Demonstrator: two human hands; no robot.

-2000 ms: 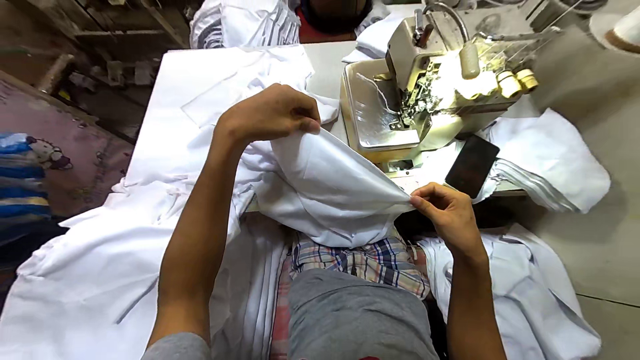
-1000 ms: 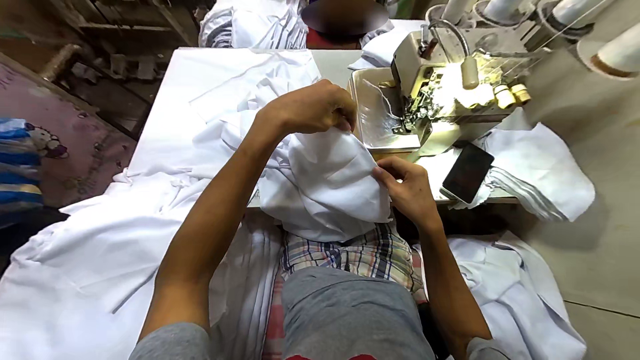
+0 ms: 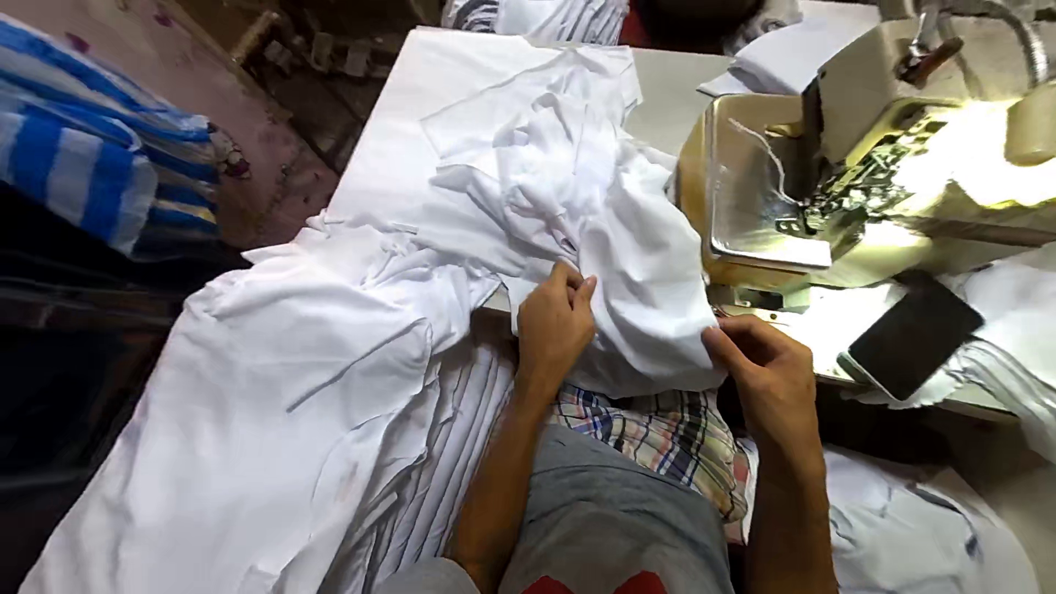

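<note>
A white fabric garment piece (image 3: 652, 280) lies bunched over the table's front edge and hangs toward my lap. My left hand (image 3: 558, 318) pinches its near left part between thumb and fingers. At its right edge, my right hand (image 3: 763, 359) grips the cloth between thumb and forefinger, just in front of the sewing machine's base. The overlock sewing machine (image 3: 883, 107), its lamp lit, stands to the right of the cloth. Its needle area is partly lost in glare.
White cloth (image 3: 272, 396) is heaped at left, beside a folded stack (image 3: 462, 421). A smartphone (image 3: 914, 334) lies right of my right hand, near more white pieces (image 3: 1015, 305). The white tabletop (image 3: 429, 82) extends behind; a blue-and-white striped bag (image 3: 74, 140) is far left.
My left hand has come down toward me from the upper part of the cloth to its near left side. The cloth, earlier lifted between both hands, now lies lower and more spread out.
</note>
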